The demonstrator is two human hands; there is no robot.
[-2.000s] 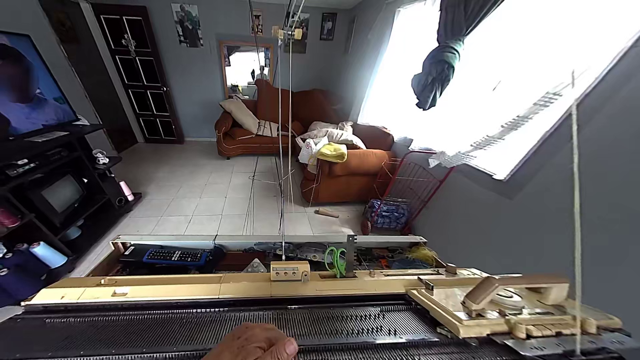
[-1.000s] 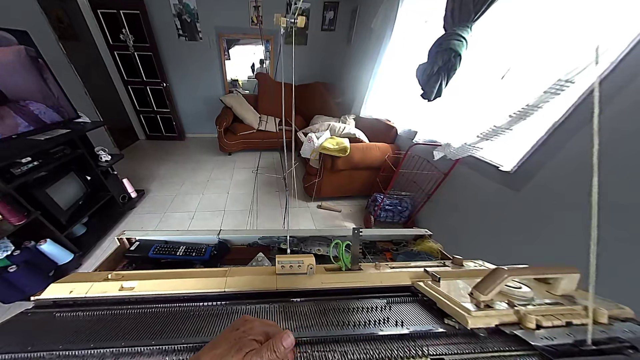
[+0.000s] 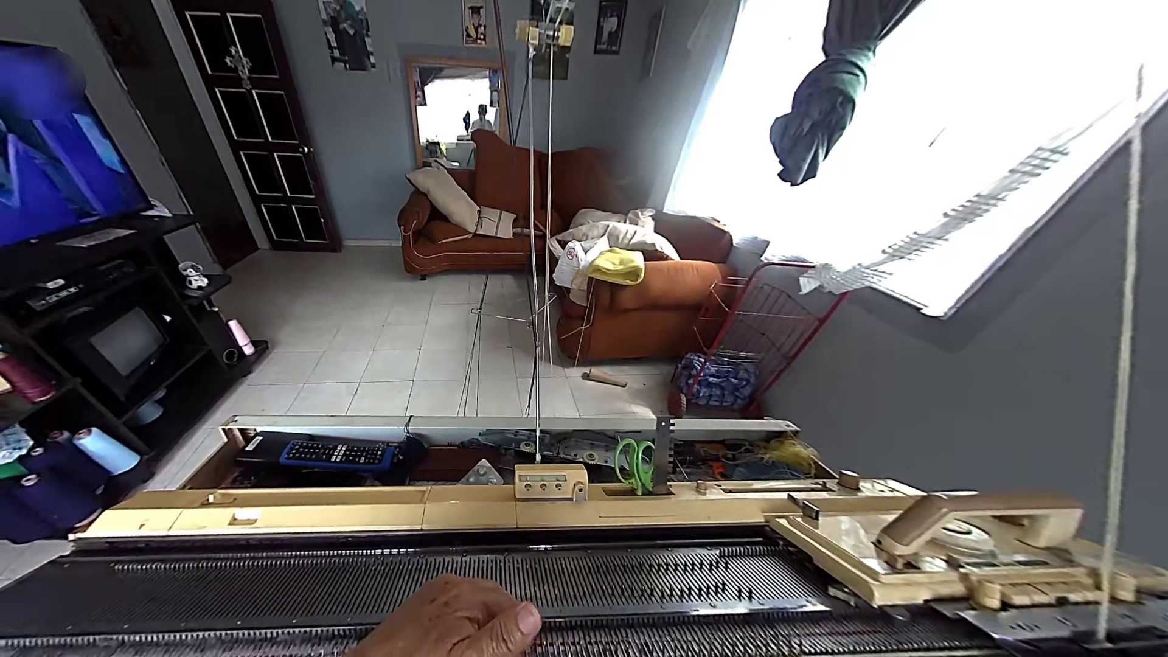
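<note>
One bare hand, seemingly my left hand (image 3: 452, 620), rests at the bottom middle over the needle bed (image 3: 365, 584) of a knitting machine. Its thumb points right along the front edge; the fingertips are hidden, so I cannot tell what it holds. My right hand is out of sight. A knitting machine carriage (image 3: 967, 547) with a beige handle sits at the right end of the bed. A pale strand of yarn (image 3: 1122, 365) runs down to it. The beige row counter (image 3: 551, 483) stands mid-rail, with green-handled scissors (image 3: 635, 465) to its right.
Behind the rail a tool tray (image 3: 310, 422) holds a remote control (image 3: 338, 454) and small parts. Yarn cones (image 3: 105, 449) stand at the left below a television (image 3: 64, 146). A yarn mast (image 3: 545, 35) rises in the middle. Beyond are a brown sofa (image 3: 648, 310) and a red cart (image 3: 776, 338).
</note>
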